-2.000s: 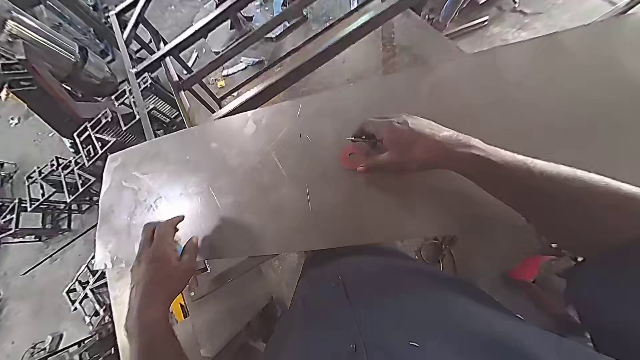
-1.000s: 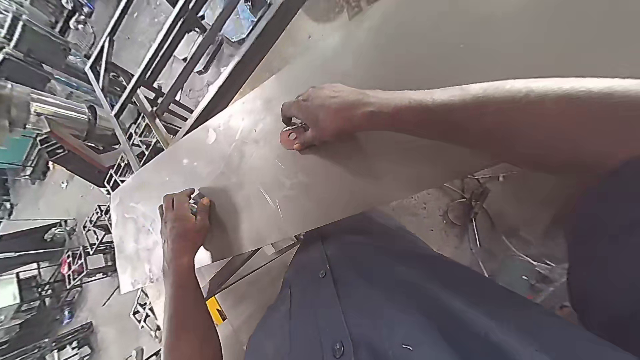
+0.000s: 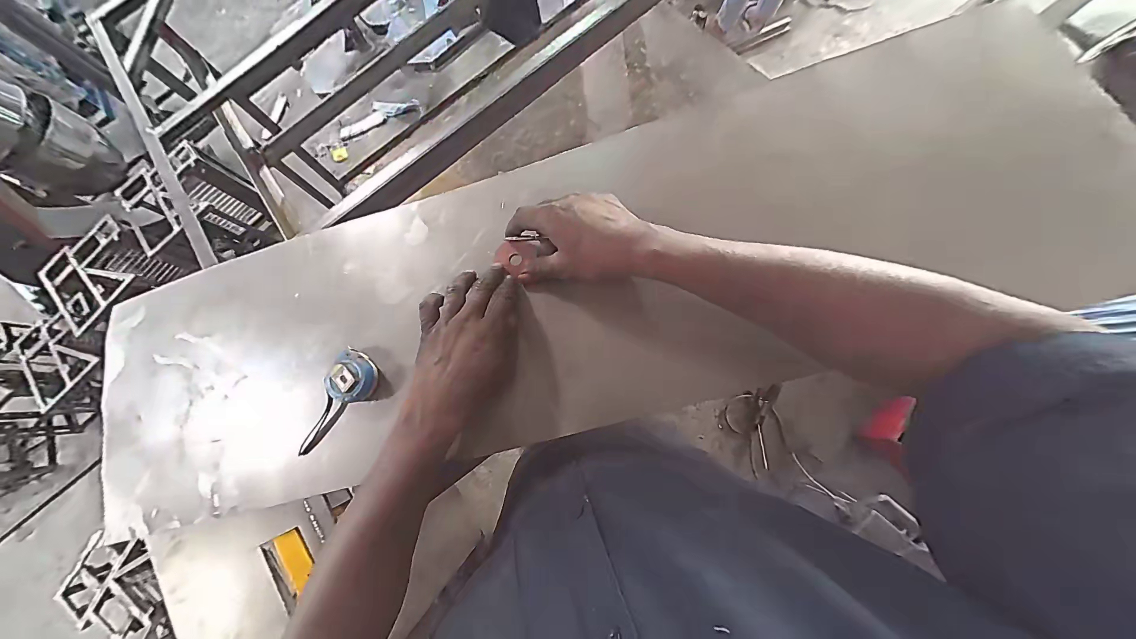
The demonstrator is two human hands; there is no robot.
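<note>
A large grey metal sheet (image 3: 710,160) lies across the view. My right hand (image 3: 586,235) grips a small reddish disc with a round hole (image 3: 515,258) and a thin metal piece against the sheet. Flat on the sheet, my left hand (image 3: 470,342) has its fingertips at the lower edge of the disc; nothing shows in its grasp. Left of that hand, apart from it, a blue tape measure (image 3: 352,376) with a black strap rests on the sheet.
Dark steel frames (image 3: 497,115) stand beyond the sheet's far edge. Smaller welded frames (image 3: 71,311) are stacked at left. Below the near edge are a yellow object (image 3: 293,559), cables (image 3: 763,426) on the floor and a red item (image 3: 887,419).
My left hand has moved right, to the disc by my right hand. It held a small object one second ago; the tape measure now lies on the sheet, released.
</note>
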